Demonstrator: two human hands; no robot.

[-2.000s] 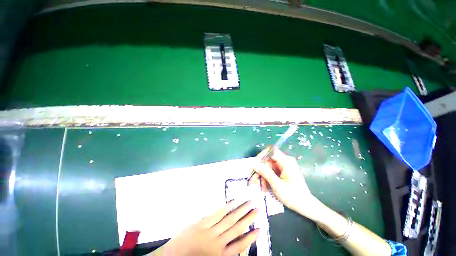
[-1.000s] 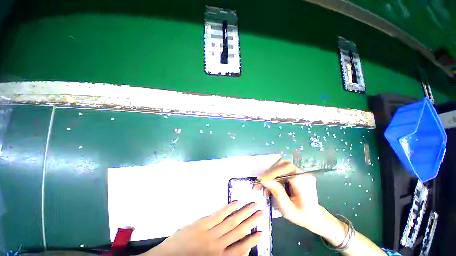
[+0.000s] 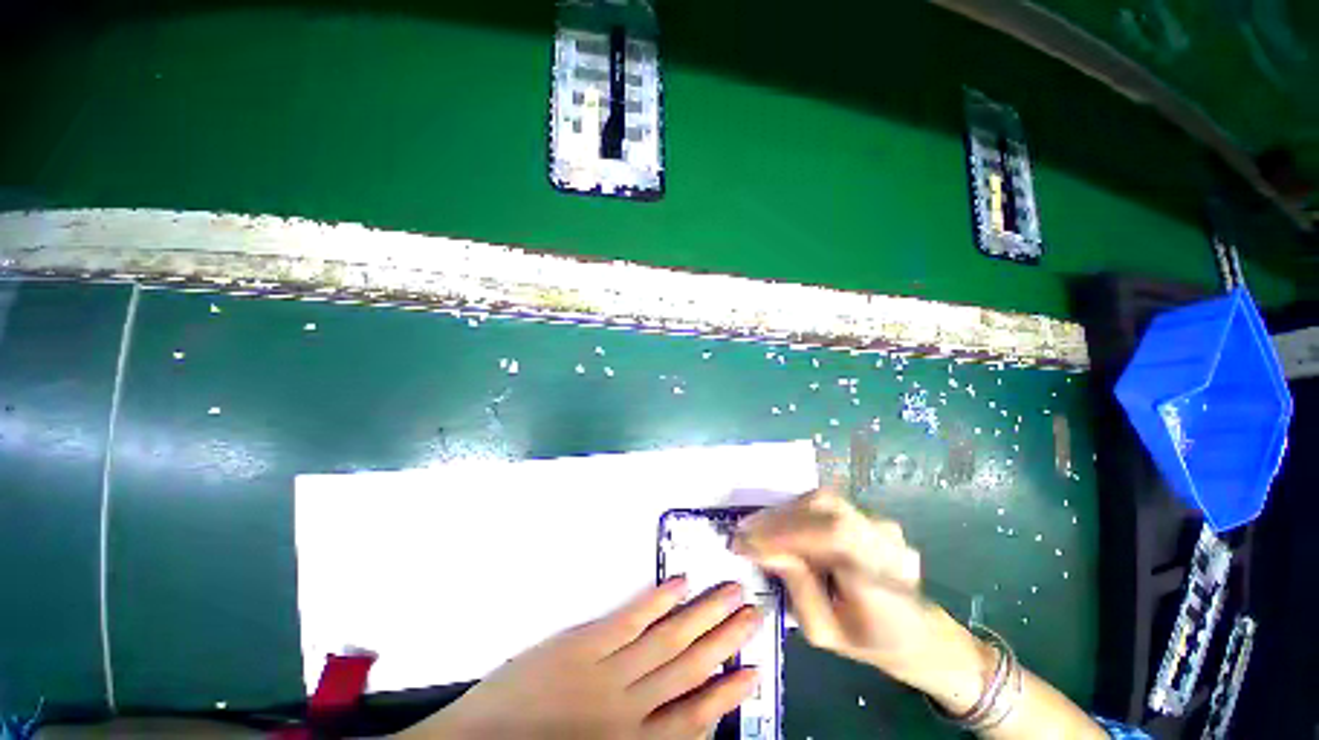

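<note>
A phone middle frame with a black rim and silver-white inside lies upright in view on a white paper sheet. My left hand lies flat across it, fingertips holding it down; the hand hides much of its left side. My right hand is at the frame's top right corner, fingers pinched and blurred. The tweezers in it are barely visible in the blur. Tiny white parts are scattered on the dark green bench, densest above and right of my right hand.
A worn whitish rail separates the bench from the green belt. The belt carries spaced frames. At right, an open blue bin stands on dark trays with more frames. A red strap shows lower left.
The tweezers pointed up right, then swung to point right, and are now blurred at my right hand. My left hand stays on the frame. The rail and belt sit higher in view.
</note>
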